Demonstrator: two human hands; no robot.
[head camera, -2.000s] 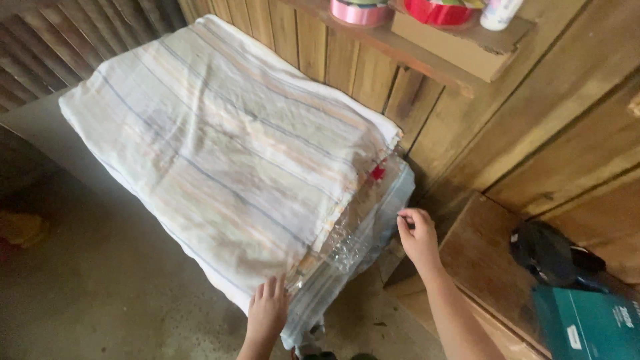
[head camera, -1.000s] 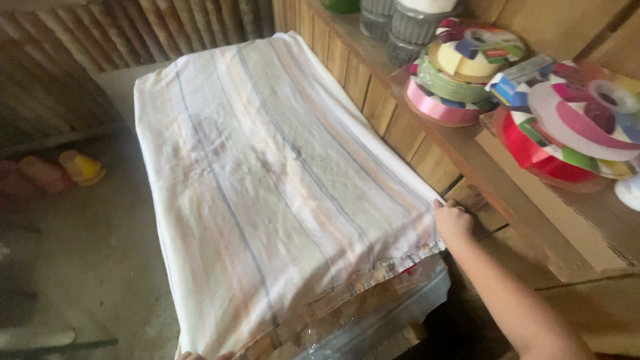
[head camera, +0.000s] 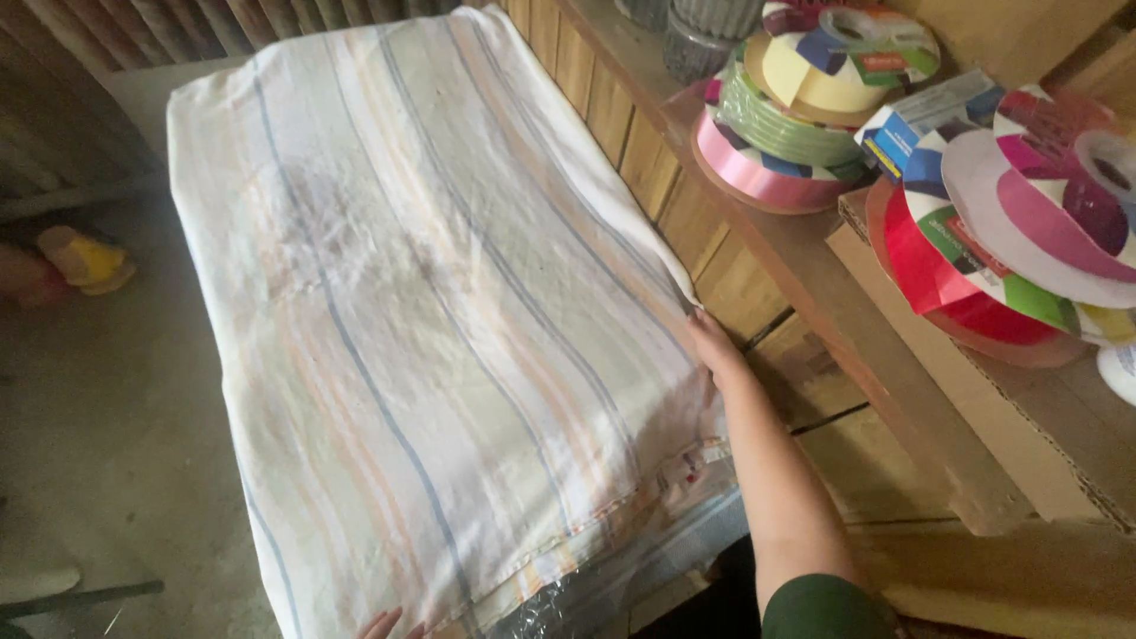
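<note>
A white cloth with blue, orange and green stripes (head camera: 461, 293) lies over a large boxy thing, which it mostly hides. My right hand (head camera: 713, 344) is at the cloth's right edge, fingers against the fabric near the wooden wall; whether they pinch it is hard to tell. At the bottom edge of the view only the fingers of my left hand (head camera: 390, 627) show, resting at the cloth's near hem. Clear plastic (head camera: 541, 612) and a pale blue cover (head camera: 674, 541) show below the hem.
A wooden shelf (head camera: 799, 275) on the right holds stacked ribbon rolls (head camera: 781, 115), red and pink ribbon spools (head camera: 950, 257) on cardboard, and grey ribbed containers (head camera: 701, 40). Yellow and red objects (head camera: 84, 259) lie on the concrete floor at left. A plank wall borders the cloth.
The near hem of the cloth now hangs lower over the plastic and blue cover. My right hand has gone from beside the blue cover to the cloth's right edge. The view has shifted.
</note>
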